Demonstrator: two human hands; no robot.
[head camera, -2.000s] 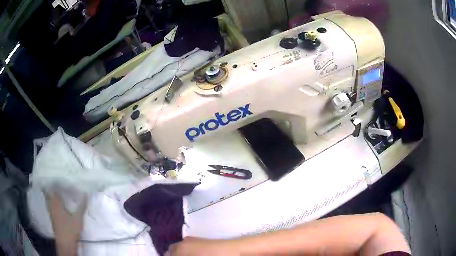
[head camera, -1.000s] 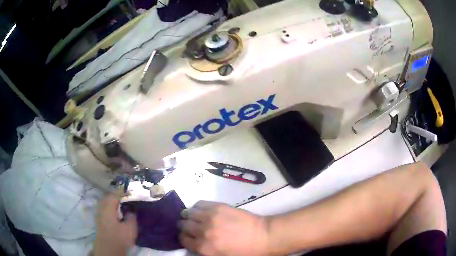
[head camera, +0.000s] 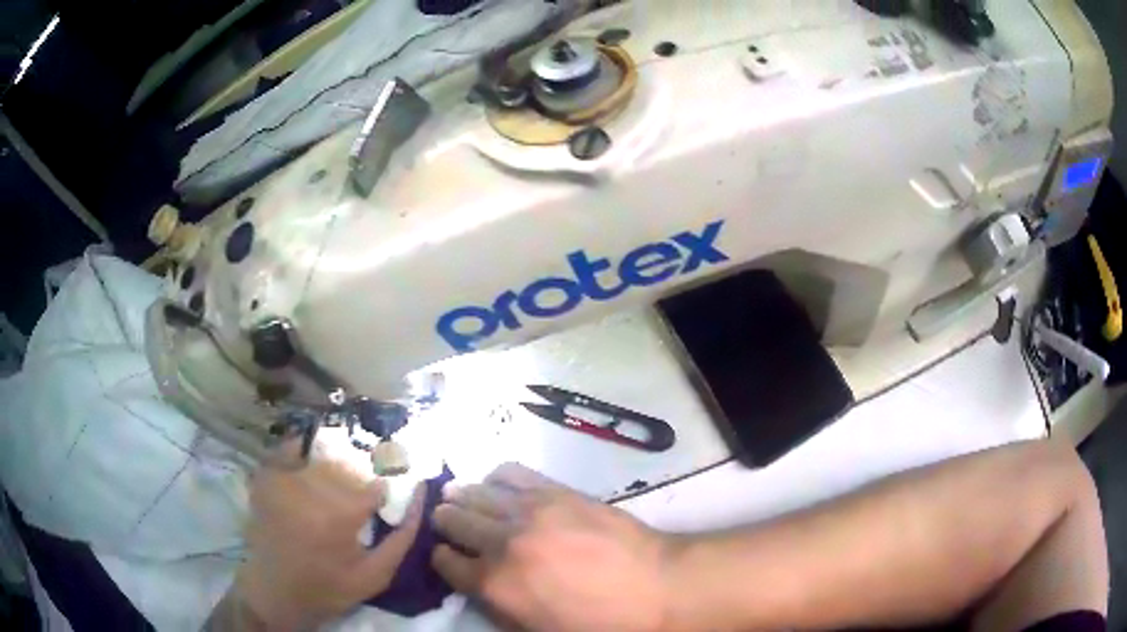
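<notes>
Dark purple shell fabric (head camera: 414, 580) lies just in front of the needle area (head camera: 358, 426), partly covered by both hands. White quilted lining (head camera: 118, 420) is bunched at the left of the machine and hangs off that side. My left hand (head camera: 315, 537) is on the fabric close to the presser foot, thumb towards the right, fingertips partly hidden. My right hand (head camera: 531, 556) holds the right edge of the purple fabric, fingers bent. The cream sewing machine (head camera: 791, 161) with blue "protex" lettering stands over the work.
Black thread snips (head camera: 599, 417) with a red mark lie on the white bed (head camera: 964, 407). A black flat rectangle, perhaps a phone (head camera: 760, 370), lies under the arm. White quilted pieces (head camera: 284, 105) lie behind the machine. A yellow-handled tool (head camera: 1104, 286) is at the far right.
The view has moved closer to the machine. My right hand has come onto the purple fabric. My left hand has moved from the white lining to beside the needle, and the purple piece is now less exposed.
</notes>
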